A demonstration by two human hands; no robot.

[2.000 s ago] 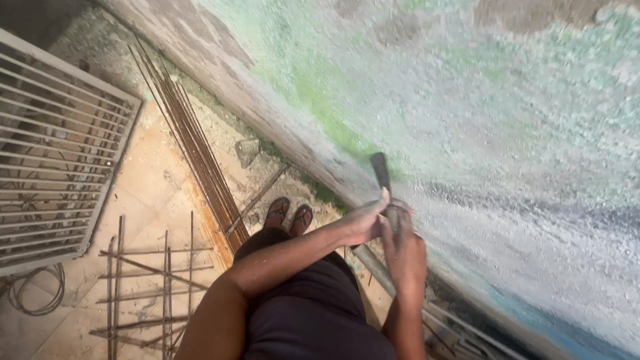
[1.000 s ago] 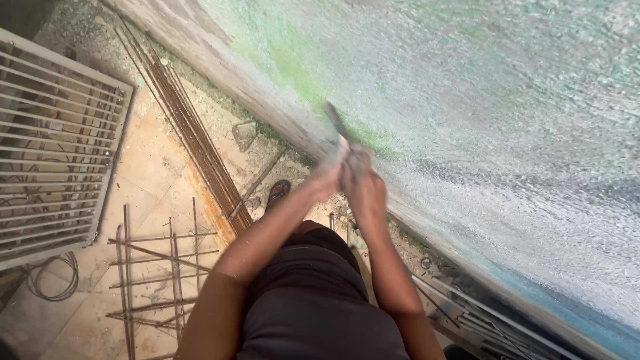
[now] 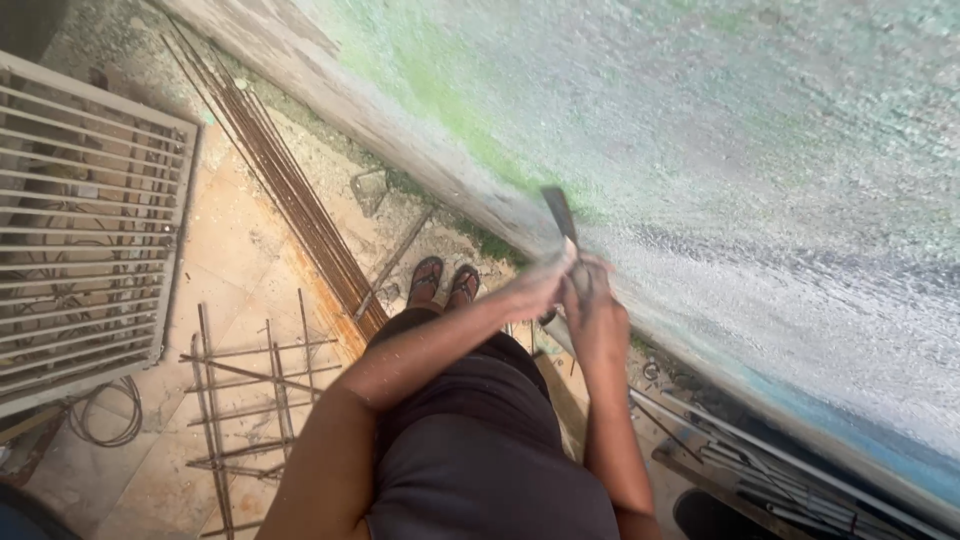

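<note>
A flat dark metal scraper blade (image 3: 558, 210) points up and slightly left against the painted wall (image 3: 675, 135), which is rough with green, grey and blue paint. My right hand (image 3: 596, 315) is closed around the tool's handle, just below the blade. My left hand (image 3: 551, 281) also grips the tool, its fingers near the base of the blade. The handle is mostly hidden by both hands, and motion blurs the fingers.
A bundle of rusty rebar (image 3: 300, 202) lies along the wall's foot. Crossed rebar pieces (image 3: 214, 420), a white metal grille (image 3: 169, 247) and coiled wire (image 3: 112, 442) are at left. Long metal bars (image 3: 787, 465) lie at lower right. My sandaled feet (image 3: 425, 279) stand near rubble.
Both hands and the scraper moved up and left along the wall between the first and second frames, then back down and right. Both hands stay on the tool.
</note>
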